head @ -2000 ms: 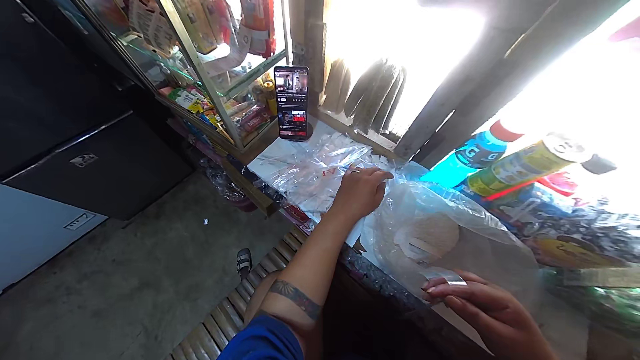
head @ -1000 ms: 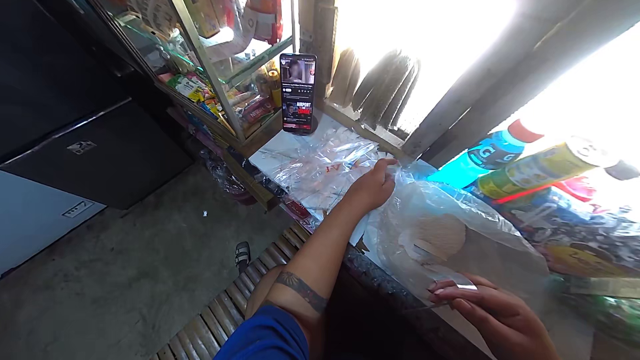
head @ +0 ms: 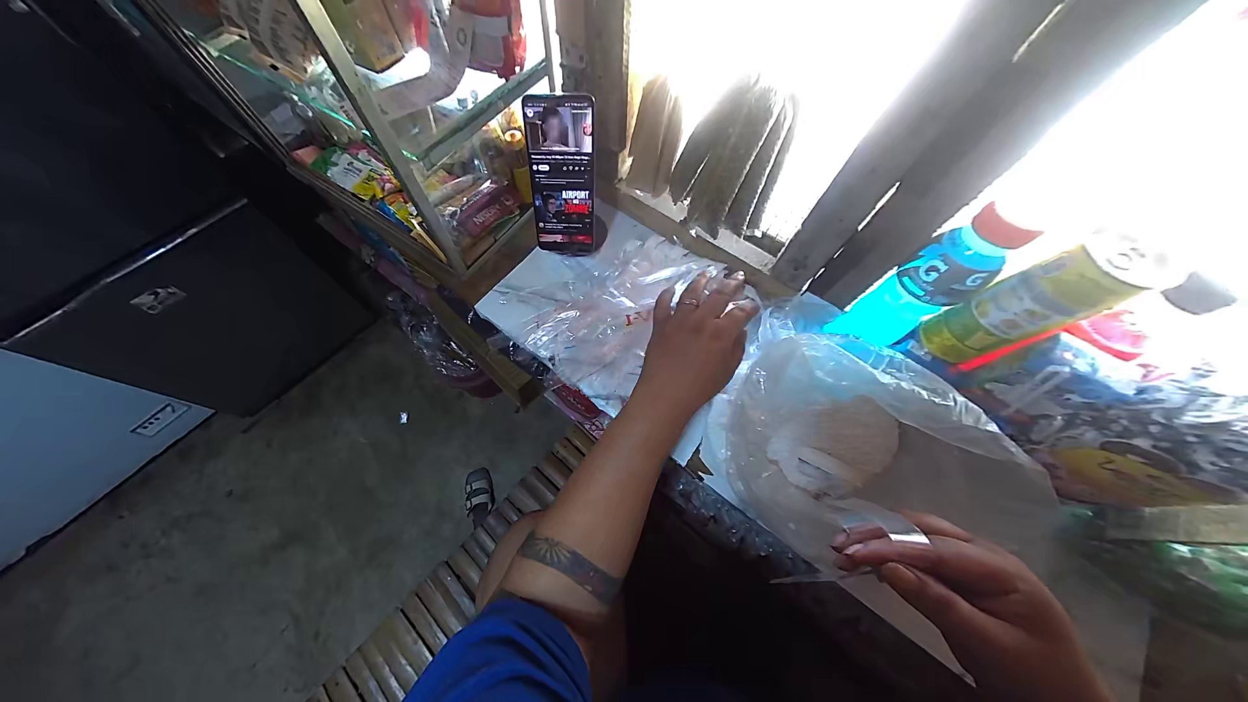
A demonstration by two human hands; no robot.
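Observation:
My left hand (head: 697,341) lies palm down with its fingers spread over clear plastic bags (head: 595,302), some with red print, on the white-topped counter. At the lower right, my right hand (head: 955,575) pinches a small strip of clear plastic (head: 902,531) between fingers and thumb. Between the hands lies a large clear plastic bag (head: 936,429) with a round, pale, whitish mass (head: 843,444) inside or under the film; which one I cannot tell. The underside of my left palm is hidden.
A phone (head: 561,175) stands upright behind the bags, beside a glass display case (head: 429,195) of packets. A blue drink bottle (head: 916,283) and a yellow can (head: 1043,297) stand at the right, by wooden slats. A slatted bamboo bench (head: 429,614) is below.
My left hand was bunched up near the edge of the plastic bags and now lies flatter with its fingers spread. My right hand still holds the plastic strip in about the same place.

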